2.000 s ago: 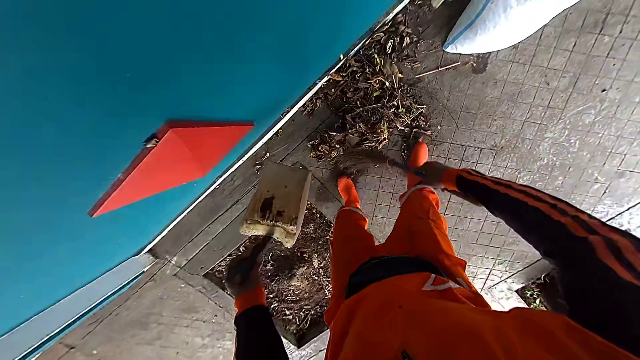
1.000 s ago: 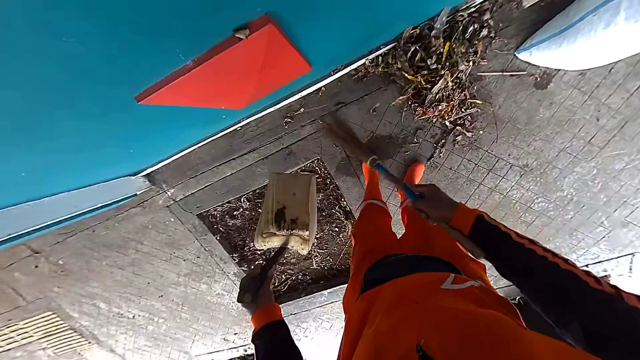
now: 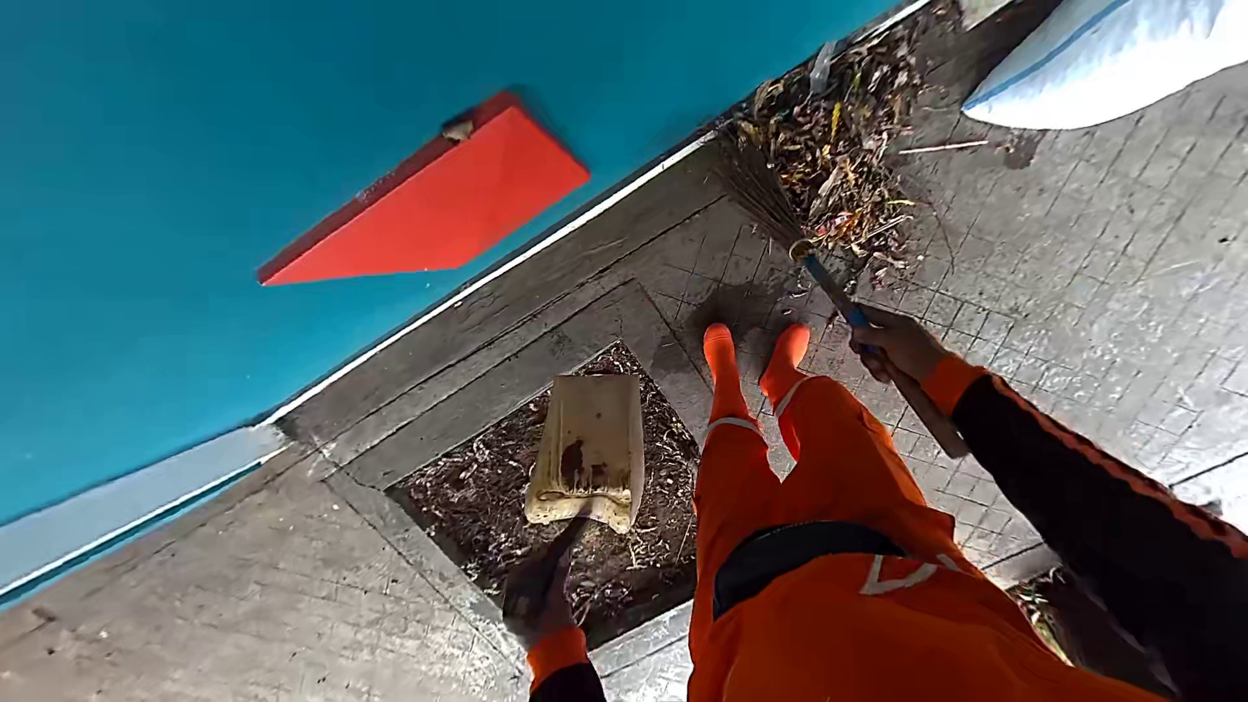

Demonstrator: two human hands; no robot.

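My right hand (image 3: 899, 343) grips the handle of a stick broom (image 3: 770, 200), whose bristles touch the left edge of a pile of dry leaves (image 3: 843, 146) by the wall. At lower left, my left hand (image 3: 538, 595) is closed around the dark handle of a worn, cream-coloured dustpan (image 3: 593, 429). Dark stains mark the pan, which is over a square soil bed (image 3: 478, 497) strewn with dry litter. Whether the pan touches the soil cannot be told.
A teal wall (image 3: 195, 195) with a red angular block (image 3: 439, 195) runs along the left. A white sack (image 3: 1102, 63) lies at upper right, near a thin stick (image 3: 943, 148). My orange boots (image 3: 720, 351) stand on grey paving (image 3: 1102, 263) between the leaf pile and the bed.
The broom has swung from beside my boots up to the leaf pile at the wall. The dustpan, earlier near the bed's corner, is over the bed in the last two frames.
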